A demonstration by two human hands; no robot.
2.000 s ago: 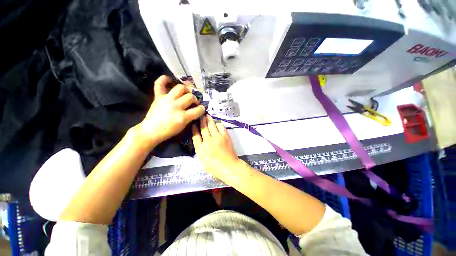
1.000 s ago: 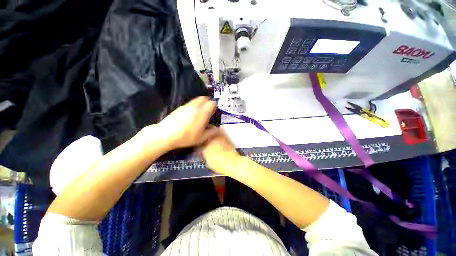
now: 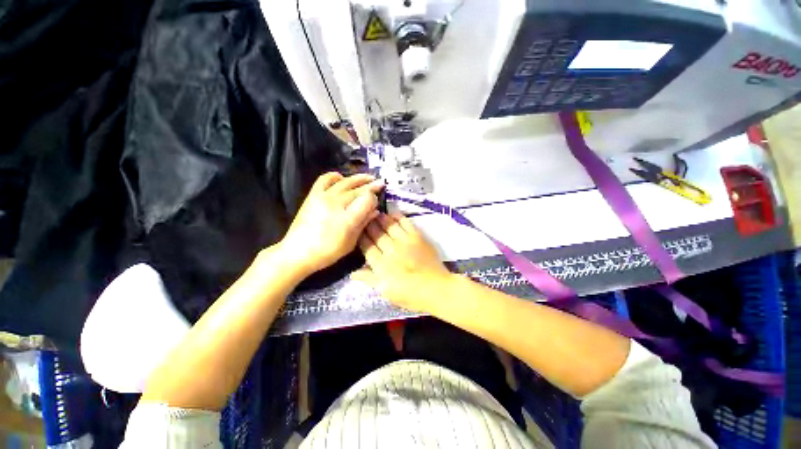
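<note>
The black garment (image 3: 198, 131) is heaped at the left, and its edge runs to the presser foot (image 3: 379, 162). The purple tape (image 3: 527, 272) runs from beside the foot across the table and over its front edge. My left hand (image 3: 331, 219) holds the garment edge just in front of the foot, fingertips close to the needle area. My right hand (image 3: 400, 259) lies just below it, fingers on the black edge beside my left fingers. The cloth between the fingers is mostly hidden.
The white sewing machine (image 3: 492, 167) has a control panel (image 3: 597, 61). Yellow-handled snips (image 3: 676, 182) and a red tray (image 3: 748, 200) lie at the right. A white rounded panel (image 3: 132, 329) is at the left. A ruler strip (image 3: 562, 282) lines the front edge, with blue crates (image 3: 755, 324) below.
The view has shifted. My right hand was blurred and close under the left wrist; now its fingers lie flat on the garment edge. My left fingers have spread along the edge near the foot.
</note>
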